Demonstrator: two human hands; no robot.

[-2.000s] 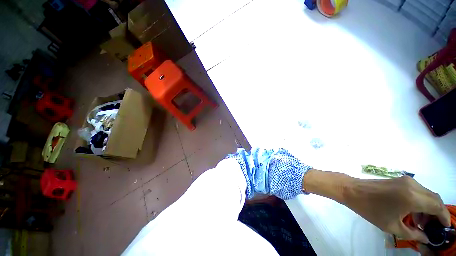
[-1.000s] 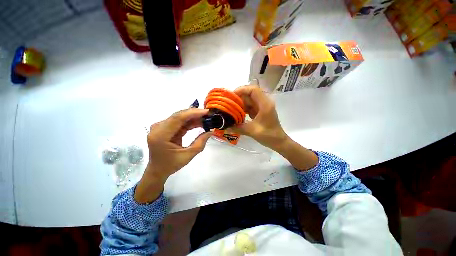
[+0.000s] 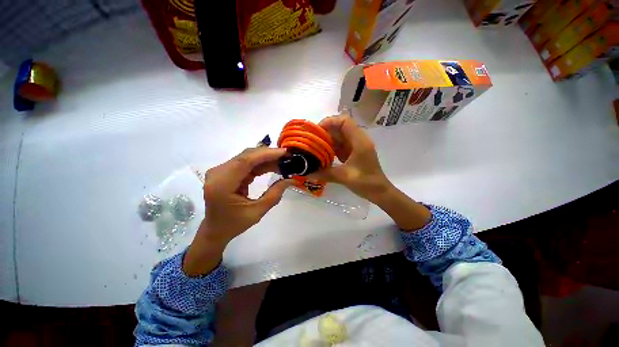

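An orange cable coil [image 3: 305,138] is held up above the white table, with a black end fitting [image 3: 294,165] at its lower left that shows a round ring. My left hand [image 3: 234,193] grips the black fitting between thumb and fingers. My right hand [image 3: 356,159] grips the coil from the right. Below the coil is a small orange card [image 3: 309,186] with dark print, beside a clear plastic bag [image 3: 346,207]. An open-ended retail box [image 3: 426,91] lies behind my right hand.
A black smartphone [image 3: 222,47] lies by a red and gold tote bag [image 3: 275,27]. A clear bag of round parts [image 3: 166,209] lies at left, a tape roll [image 3: 39,83] far left. Another retail box [image 3: 372,28] stands at the back; stacked orange boxes [image 3: 570,34] are at back right.
The view has swung from the floor and stools to the table. Both hands are now on the coil and fitting; over the last second they have barely moved.
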